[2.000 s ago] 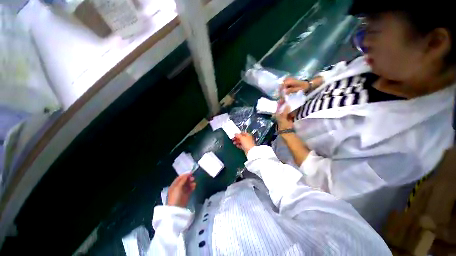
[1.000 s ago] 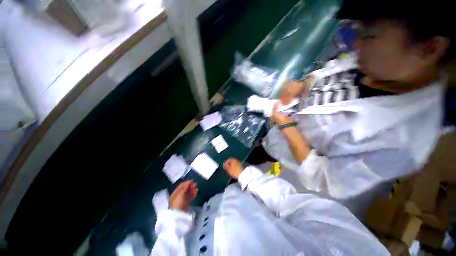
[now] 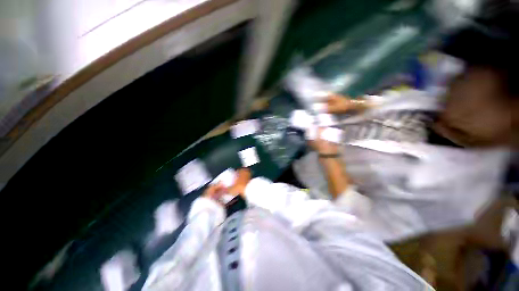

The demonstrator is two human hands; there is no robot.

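Note:
The frame is blurred. My left hand and my right hand are close together at the bench's near edge, around a small white stack of cards. Finger detail is smeared. A white pile of cards lies just left of my hands. A small white card lies beyond my right hand, and a pinkish-white card lies farther out. More white piles lie along the green bench to the lower left.
A co-worker in a white coat is close on my right, hands holding white pieces. A clear plastic bag lies between us, another bag beyond. A pale post and raised white shelf stand across the bench. Brown cardboard is lower right.
My hands have come together around the white stack that lay between them on the bench. The co-worker's hands have moved apart, with white pieces between them. The view has shifted and blurred.

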